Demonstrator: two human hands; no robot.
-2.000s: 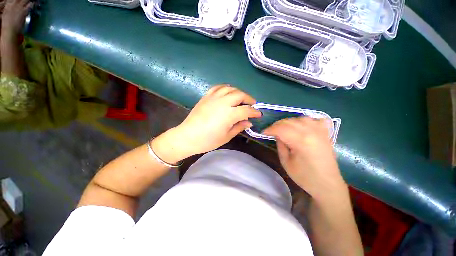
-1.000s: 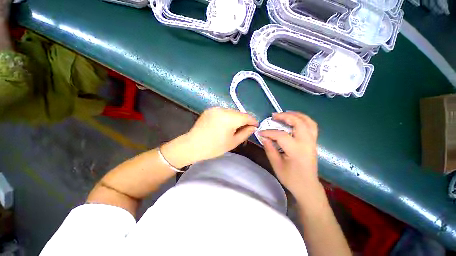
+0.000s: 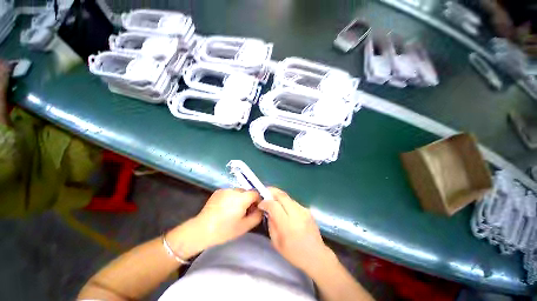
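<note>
A white plastic housing [image 3: 254, 177] is held tilted up on its edge over the front edge of the green bench. Its open loop end points away from me. My left hand [image 3: 231, 213] grips its near end from the left. My right hand [image 3: 287, 222] grips the same end from the right, thumb and fingers near the left fingers. The near end is mostly hidden by my hands. I cannot tell whether a small part is pinched there. Stacked white housings [image 3: 297, 140] lie in overlapping piles beyond my hands.
An open cardboard carton [image 3: 448, 173] stands at right, with white supply housings [image 3: 509, 214] beside it. More housings [image 3: 395, 62] lie on the darker belt beyond the pale strip. A black bag [image 3: 86, 29] is at far left. Another person's yellow-green clothing [image 3: 50, 153] shows at the left edge.
The view has tilted up, showing more piles, the belt and the whole carton. The housing, earlier flatter on the bench, is now turned on its edge, with both hands still on it.
</note>
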